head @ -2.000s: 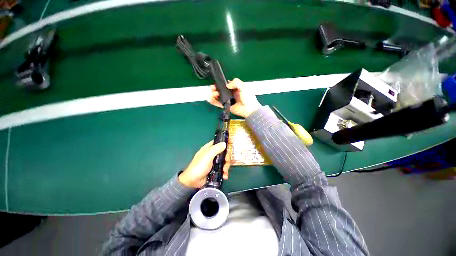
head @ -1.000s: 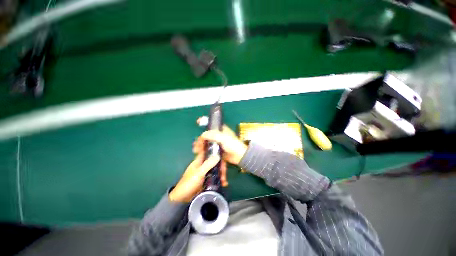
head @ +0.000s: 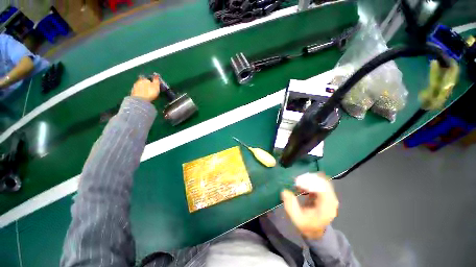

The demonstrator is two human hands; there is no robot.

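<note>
My left hand is over the dark green belt, closed around the handle of a hair dryer. The dryer's grey metallic barrel points to the lower right. My right hand is at the bench's front edge, blurred, thumb and fingers apart, with nothing visible in it. The amber work pad lies on the bench between my arms. An awl with a pale yellow handle lies right of the pad. The black hanging electric screwdriver is above my right hand, in front of the screw feeder.
The screw feeder stands right of the pad, with clear bags of small parts beyond it. Another dryer lies on the belt, and one is at far left. A black heap and a person's arm are across the line.
The dryer has moved from in front of my body to the belt at the left, in my left hand. My right hand has let go and moved right. The view has turned.
</note>
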